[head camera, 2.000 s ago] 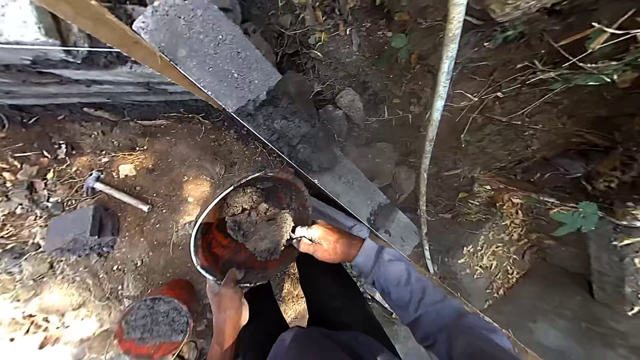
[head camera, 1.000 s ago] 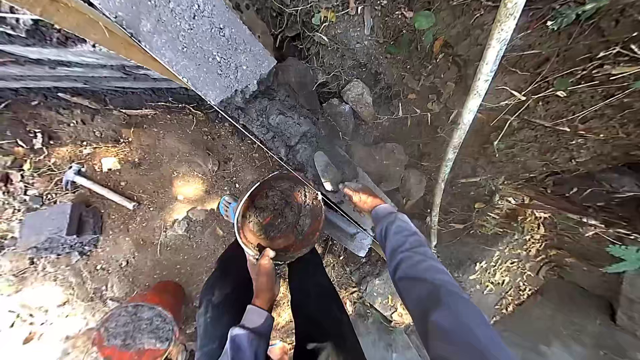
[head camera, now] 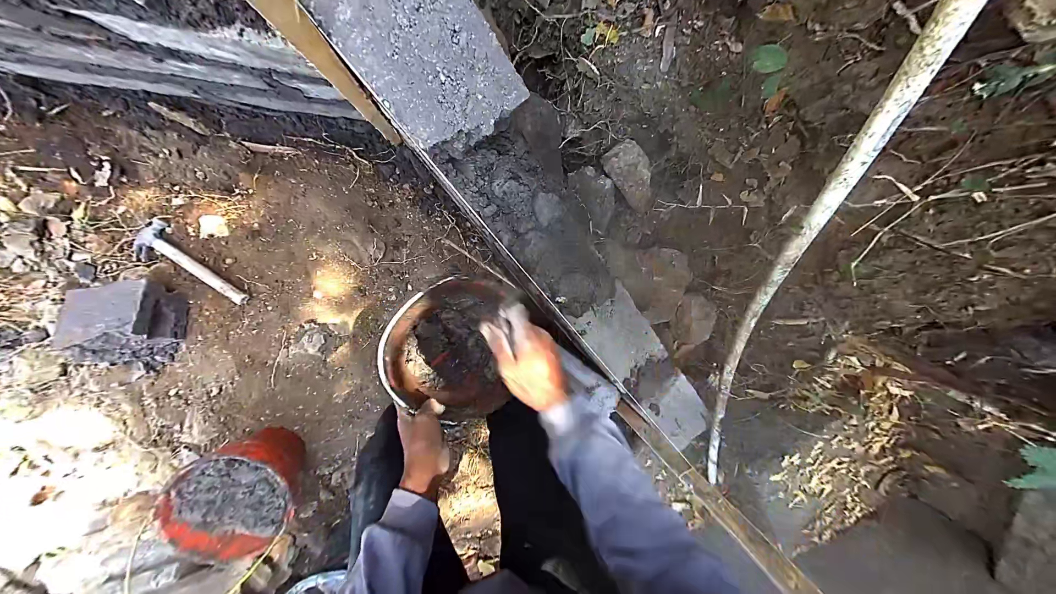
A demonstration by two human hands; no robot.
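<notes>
My left hand [head camera: 423,445] grips the near rim of a round orange bucket [head camera: 394,375], tilted above my knees, with grey mortar [head camera: 462,334] inside. Over the bucket's right side, my right hand [head camera: 525,359] is blurred, closed around what seems to be a trowel handle; the blade cannot be made out. Right of the bucket a string line and a wooden batten [head camera: 747,532] run diagonally along a block wall. Wet mortar [head camera: 511,194] lies between a grey concrete block [head camera: 421,70] and the lower blocks [head camera: 631,338].
On the dirt at left lie a hammer [head camera: 194,268] and a grey block piece [head camera: 103,313]. A second orange bucket [head camera: 276,450] full of mortar stands at lower left. Stones [head camera: 629,173] border the wall, and a thin pale trunk [head camera: 825,206] rises at right.
My right hand has moved from over the wall, where it held a trowel, back to the bucket. My left hand stays on the rim. The bucket is more tilted than one second ago.
</notes>
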